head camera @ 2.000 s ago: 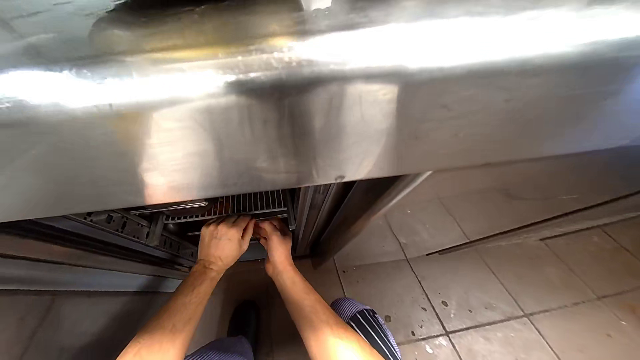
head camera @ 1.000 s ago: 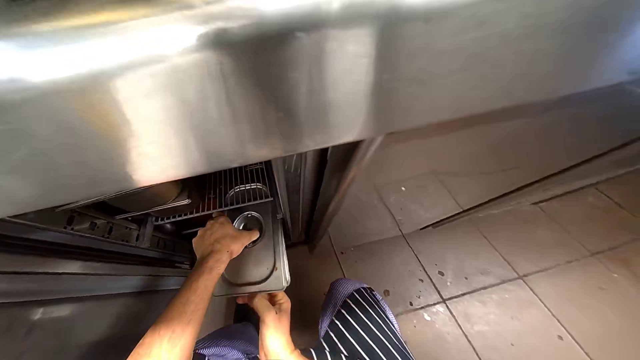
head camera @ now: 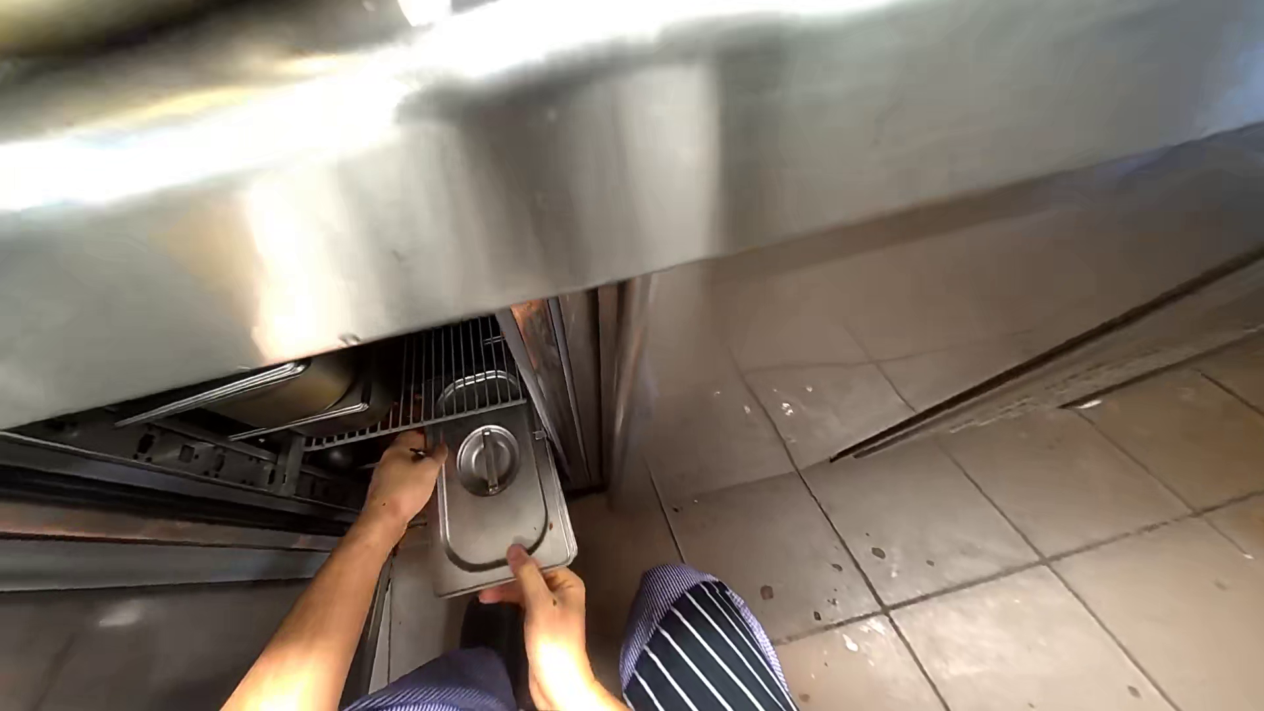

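Note:
A stainless steel food pan with a lid (head camera: pixel 509 523) sticks out of an open under-counter cabinet, below a wire shelf (head camera: pixel 425 370). The lid has a round recessed handle (head camera: pixel 488 460). My right hand (head camera: pixel 548 612) grips the pan's near edge, thumb on the lid and fingers underneath. My left hand (head camera: pixel 405 479) is at the pan's left side, near the shelf's front edge; its fingertips are partly hidden, so its hold is unclear. Part of another lid shows behind, through the wires.
Metal pans (head camera: pixel 296 390) stand on the wire shelf at the left. A steel counter (head camera: pixel 553 178) overhangs the cabinet. The cabinet's side frame (head camera: pixel 583 395) is right of the pan. My knees, under a striped apron (head camera: pixel 706 642), are close to the tiled floor (head camera: pixel 948 592).
The lidded pan has come out from under the shelf toward me. My left hand has moved from the lid's handle to the pan's left side. My right hand now has its thumb on the lid.

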